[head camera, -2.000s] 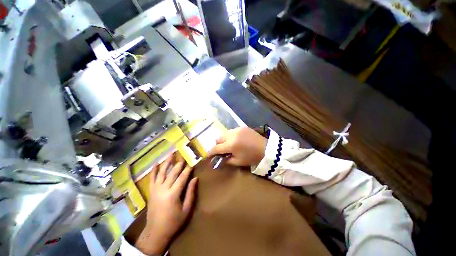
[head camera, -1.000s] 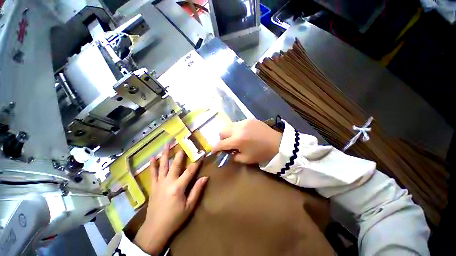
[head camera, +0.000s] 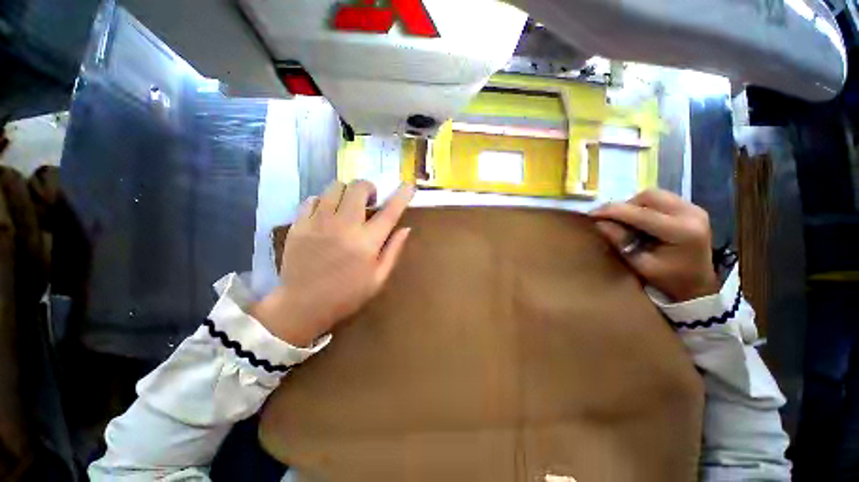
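Observation:
The brown fabric piece lies spread in front of me, its straight far edge just in front of the yellow template clamp. My left hand rests palm down on the fabric's far left corner, fingertips at the edge near the clamp's left arm. My right hand has thumb and forefinger at the far right corner. Silvery thread snips are tucked in its fingers, mostly hidden. A small pale tab shows at the bottom edge of the picture.
The white machine head with a red logo hangs over the clamp's left side. A pale rounded arm crosses the top right. The bundle of brown cut pieces lies at right. More brown cloth is at far left.
My view has turned and the machine head now shows above the clamp. My left hand has moved off the clamp to the fabric's left corner. The fabric's far edge now shows between my hands.

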